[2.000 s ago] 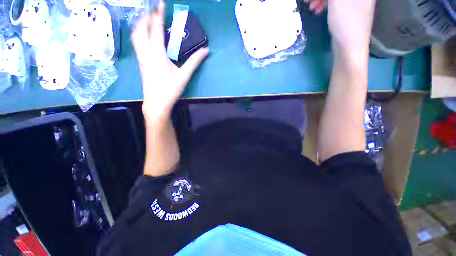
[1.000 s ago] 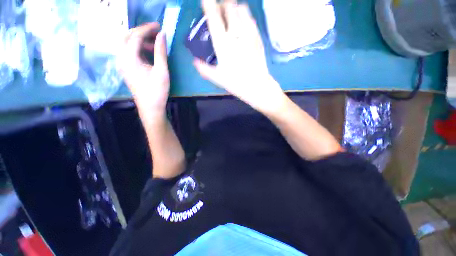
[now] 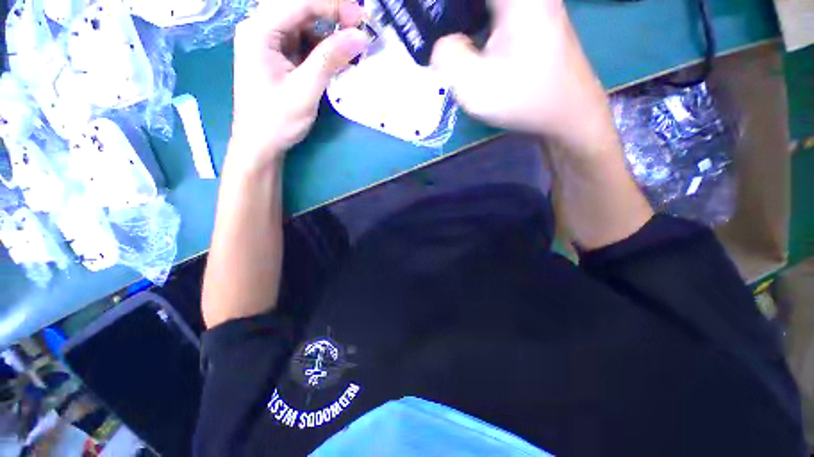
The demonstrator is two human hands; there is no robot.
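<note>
A white housing half (image 3: 389,96) with dark holes around its rim lies on its clear bag on the green-blue mat in front of me. My right hand (image 3: 513,67) holds a black card reader module (image 3: 437,22) with white lettering, tilted over the housing's right part; its far end is cut off by the top edge. My left hand (image 3: 294,76) is at the housing's left side, thumb and fingertips pinched together at a small dark part, perhaps a connector, near the module's edge. A white strip (image 3: 195,137) lies loose to the left.
Several bagged white housings (image 3: 112,161) are spread at the left. A black tote (image 3: 134,357) is below the bench at lower left. A brown carton (image 3: 759,178) with crumpled clear bags (image 3: 683,152) is at the right. A black cord (image 3: 708,45) hangs at the bench edge.
The view has turned and shifted. The black module is now lifted in my right hand over the white housing. My left hand has come to the housing, and the white strip lies loose on the mat.
</note>
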